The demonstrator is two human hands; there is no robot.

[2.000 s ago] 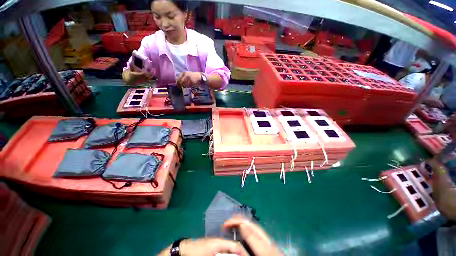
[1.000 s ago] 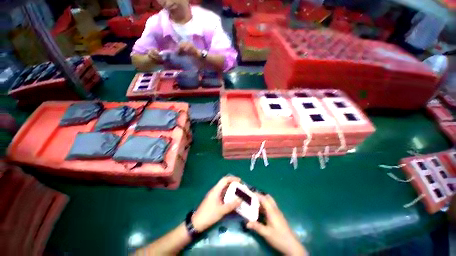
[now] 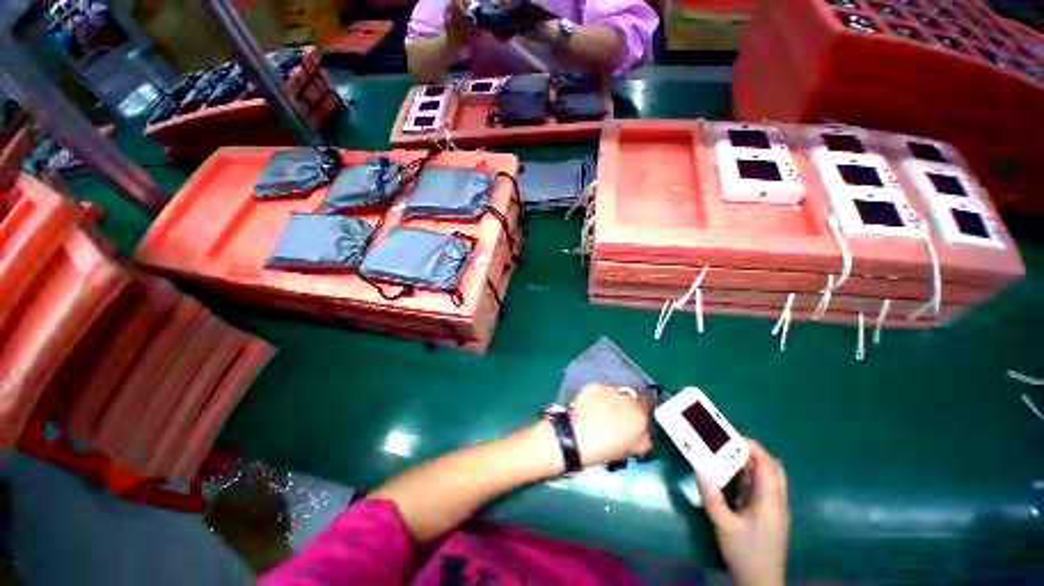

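My right hand (image 3: 750, 504) holds a white device (image 3: 703, 435) by its lower end, dark screen facing up, above the green bench. My left hand (image 3: 609, 424) is just left of it, fingers curled down at a grey drawstring pouch (image 3: 598, 369) lying flat on the bench. The hand covers part of the pouch, and its fingertips are hidden, so its grip cannot be told. A salmon-pink tray (image 3: 206, 218) at left bears several filled grey pouches (image 3: 414, 259). Another tray stack (image 3: 653, 246) bears several white devices (image 3: 879, 214), with white straps hanging over its edge.
Flat grey pouches (image 3: 554, 183) lie between the two tray stacks. Salmon-pink trays (image 3: 172, 378) lean at far left beside a metal post. A person in a pink shirt (image 3: 595, 34) works opposite, behind another tray (image 3: 475, 124). A tall red grid stack (image 3: 847, 103) stands at back right.
My hands have parted. The device is now in my right hand alone, farther right. My left hand is down at the grey pouch. The view has shifted left and down.
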